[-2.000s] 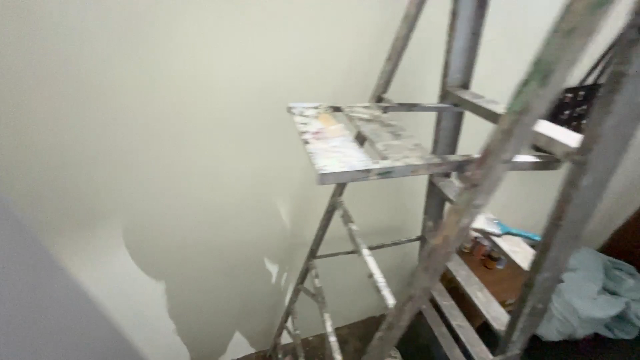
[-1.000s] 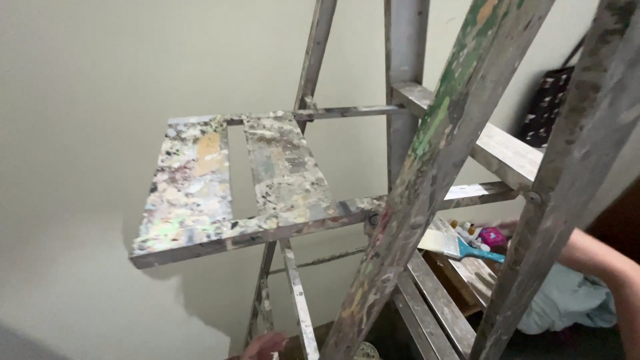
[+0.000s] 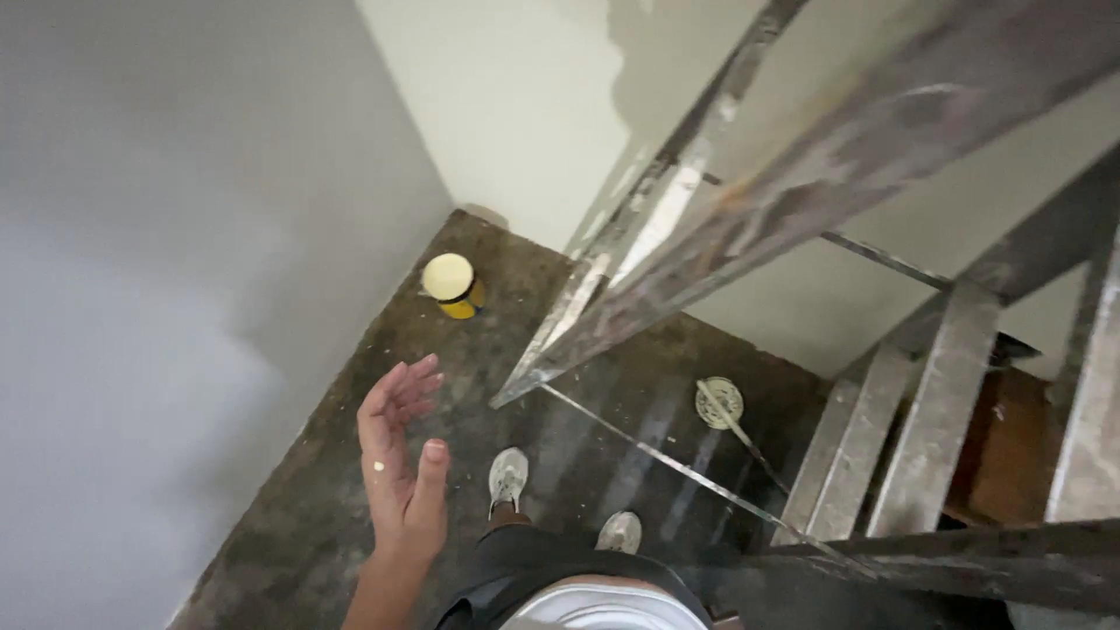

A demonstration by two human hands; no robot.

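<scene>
My left hand (image 3: 404, 455) is raised over the floor at lower centre-left, fingers apart and holding nothing, with a pale paint spot near the wrist. Beyond its fingertips a yellow paint can (image 3: 453, 287) with a pale top stands on the floor by the wall corner. To the right rises a paint-splashed metal stepladder (image 3: 744, 210), its near leg reaching down to the floor ahead of my shoes. My right hand is out of view.
A round floor drain cover (image 3: 719, 402) lies beneath the ladder. A thin ladder brace (image 3: 665, 459) crosses low before my feet. Grey wall (image 3: 175, 219) stands at left, pale wall (image 3: 525, 114) ahead. A brown wooden item (image 3: 1006, 446) shows behind the steps.
The view has swung down to the floor. My left hand, only partly visible at the bottom edge one second ago, is now fully seen. The arm at the right has left view.
</scene>
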